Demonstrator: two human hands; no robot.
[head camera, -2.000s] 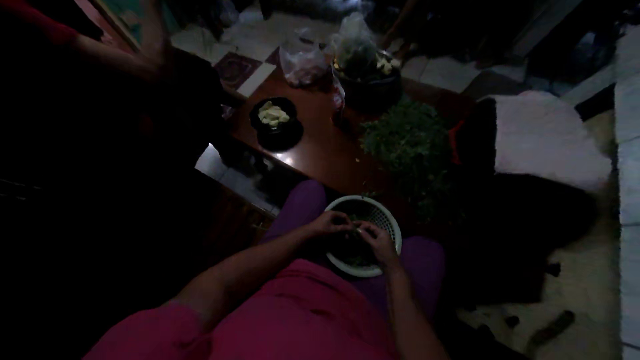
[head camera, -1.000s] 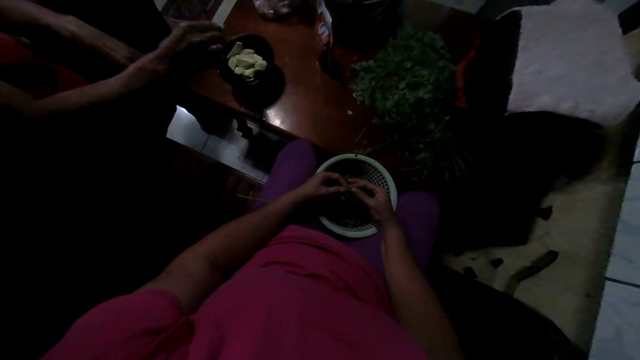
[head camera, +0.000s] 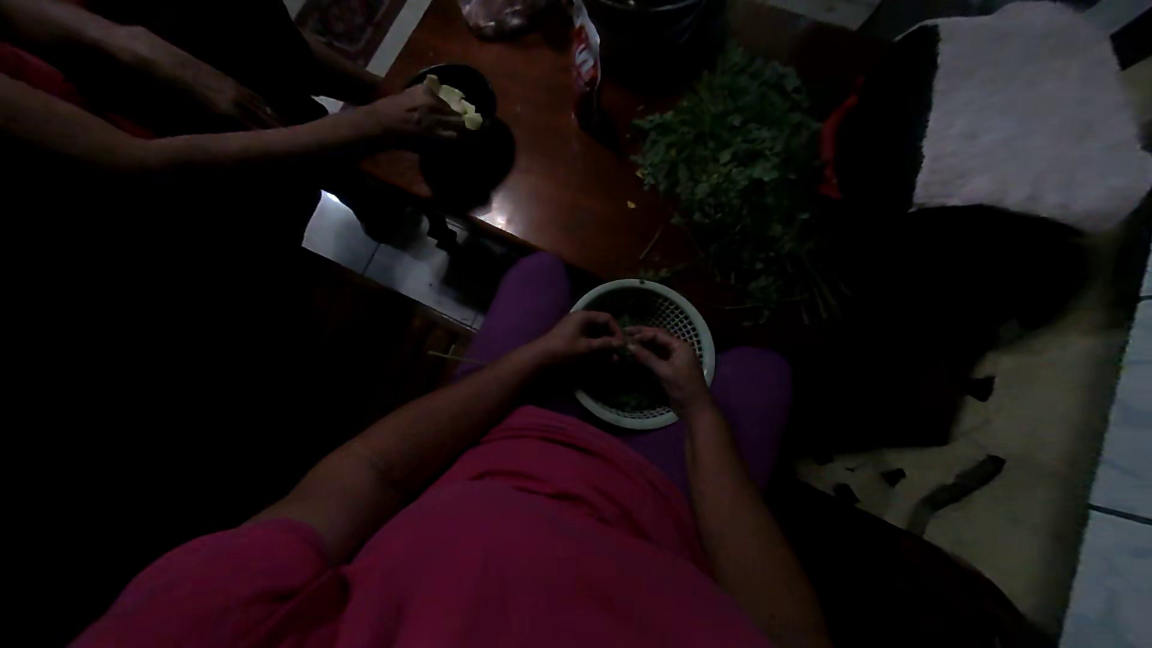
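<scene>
A round, light-coloured plastic colander (head camera: 704, 335) rests on my lap between my knees, with dark green leaves (head camera: 634, 396) in it. Over it, my left hand (head camera: 589, 337) and my right hand (head camera: 664, 356) meet fingertip to fingertip, pinching a small green sprig (head camera: 627, 340) between them. The sprig is dim and partly covered by the fingers. Beyond the colander, a large heap of leafy green herbs (head camera: 738, 144) lies on the wooden table, its stems pointing toward me.
Across the glossy wooden table (head camera: 549, 189), another person's hand (head camera: 418, 112) touches pale pieces (head camera: 457, 101) in a dark bowl. A printed plastic bag (head camera: 586, 54) and a dark pot (head camera: 652, 7) stand farther back. At right, a white cloth (head camera: 1026, 112) covers something dark.
The other person's hand has come to the pale pieces in the bowl; a second earlier it was beside the bowl. My hands stay together over the colander. The view has tilted down since the first frame.
</scene>
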